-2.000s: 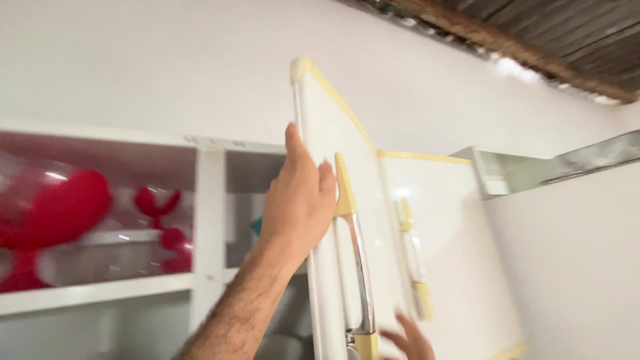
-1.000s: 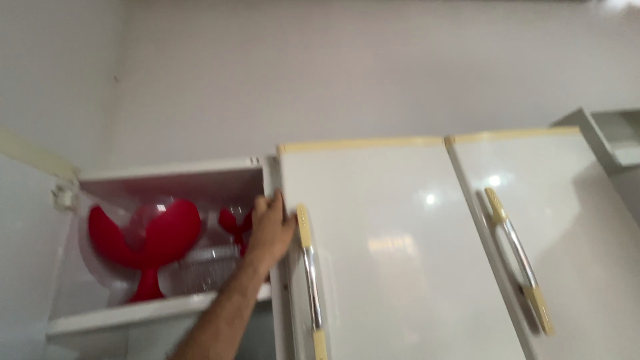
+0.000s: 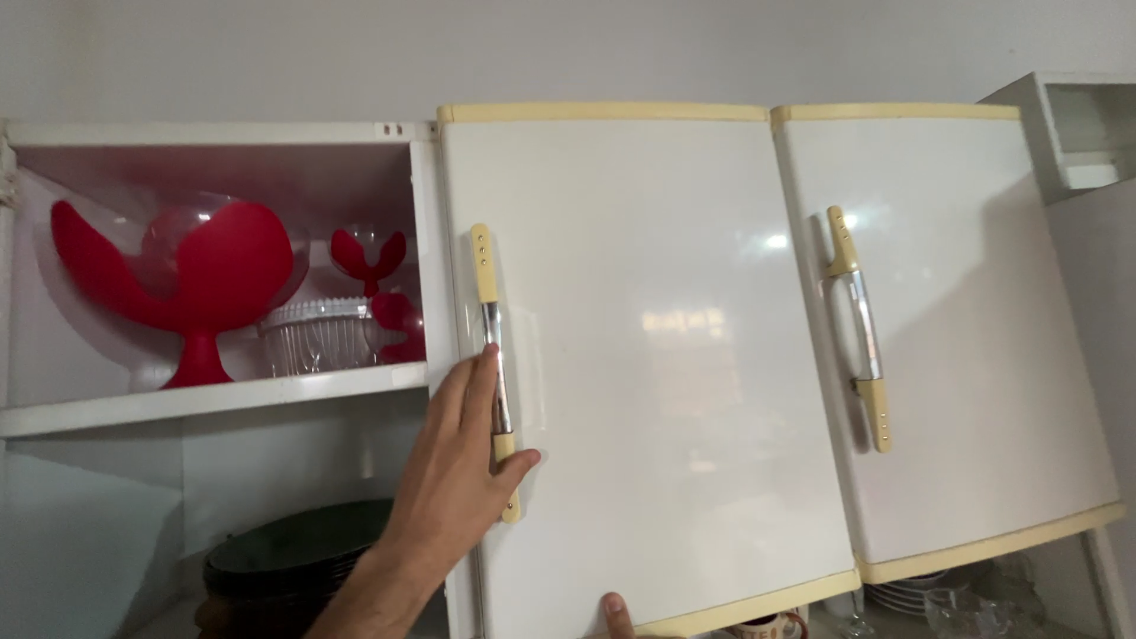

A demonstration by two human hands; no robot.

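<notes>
My left hand (image 3: 461, 453) rests at the handle (image 3: 503, 390) of the white middle cabinet door (image 3: 657, 266), its fingers on the metal bar and its thumb on the lower yellow end. Whether the fingers grip the bar is hard to tell. At the bottom edge of that door, one finger and a little of my right hand (image 3: 619, 617) show; the rest is out of frame. Beside it, the right cabinet door (image 3: 941, 337), also closed, has a similar handle (image 3: 865, 328).
To the left, an open compartment (image 3: 213, 399) holds a red-footed clear bowl (image 3: 191, 284), a clear plastic container (image 3: 321, 337) and smaller red-footed pieces (image 3: 368, 257). Dark plates (image 3: 293, 550) are stacked below. Under the doors are a mug (image 3: 772, 624) and white plates (image 3: 907, 593).
The middle door stood ajar two seconds ago and is now closed. My left hand has moved from the door's left edge to its handle. The view has shifted.
</notes>
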